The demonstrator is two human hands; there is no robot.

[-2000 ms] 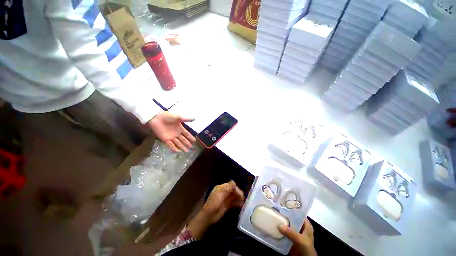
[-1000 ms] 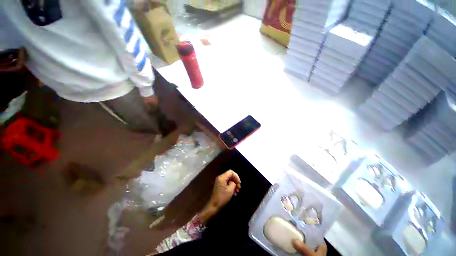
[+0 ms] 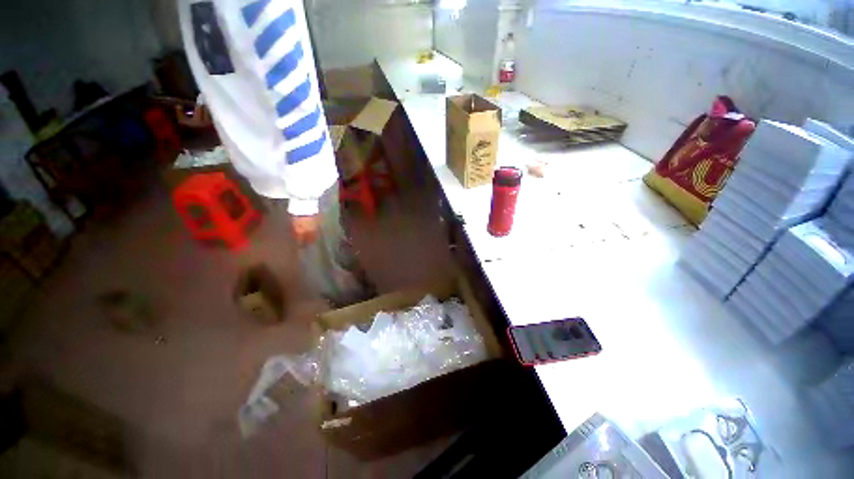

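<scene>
A packed inner tray is cut off by the bottom edge, and only its upper part with a small grey loop shows. Another packed tray, with a pale oval and grey loops, lies on the bench just right of it. The smartphone lies flat at the bench's front edge, screen dark, rim red. Neither of my hands is in the picture, so what holds the nearest tray, if anything, is hidden.
An open carton of clear plastic bags stands below the bench edge. A red flask, tall brown carton, carrier bag and stacked white boxes are on the bench. A person stands left, near a red stool.
The view has swung left and up along the bench. Both my hands have left the picture, and the nearest tray is now mostly cut off. The other person's outstretched hand has moved down beside the body.
</scene>
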